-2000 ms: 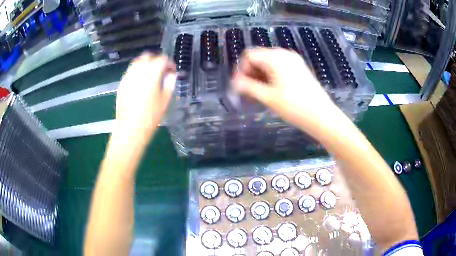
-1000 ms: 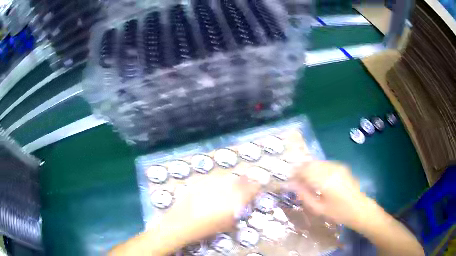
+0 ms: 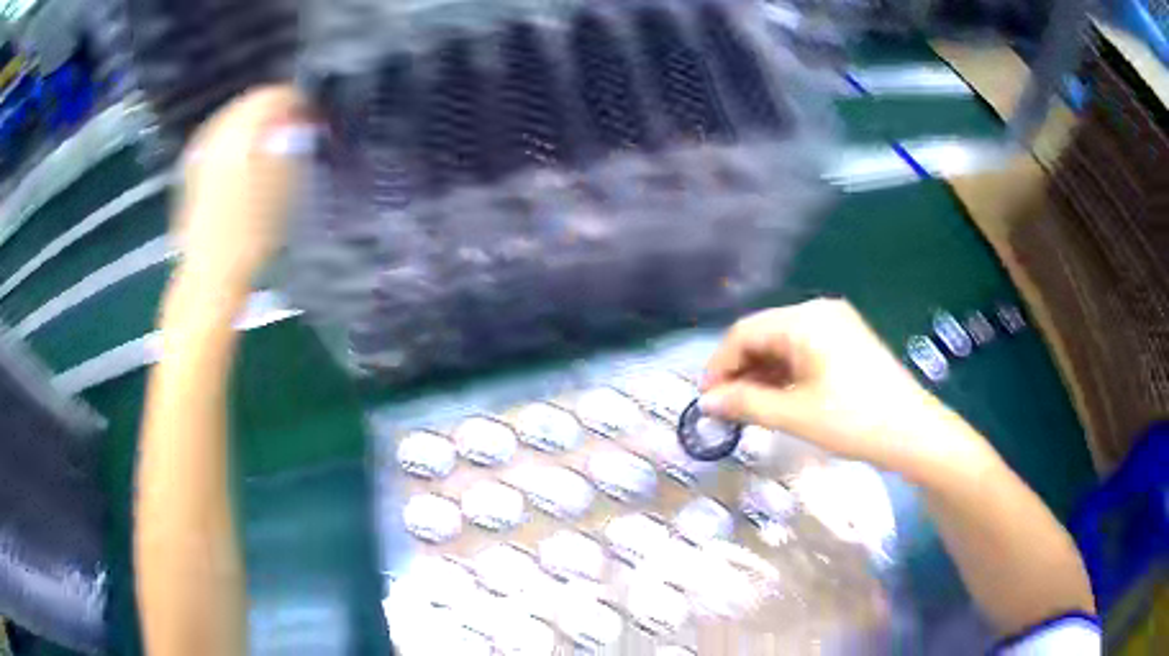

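My right hand pinches one round part by its edge between thumb and fingers, above the right part of the flat packing tray. The flat packing tray holds rows of round parts, white-faced and blurred by glare. My left hand is blurred at the left edge of the slotted tray; a small white cover shows at a fingertip. Whether it holds anything cannot be told. The slotted tray tops a thick stack and has black parts in long channels.
Several loose round parts lie in a short row on the green bench at right. A brown cardboard stack stands at far right, with a blue crate below. A ribbed silvery pile is at far left. Pale strips cross the bench.
My left hand has moved from the packing tray up to the slotted tray's left side. My right hand has risen a little and shows a round part in its fingers. The view has shifted slightly.
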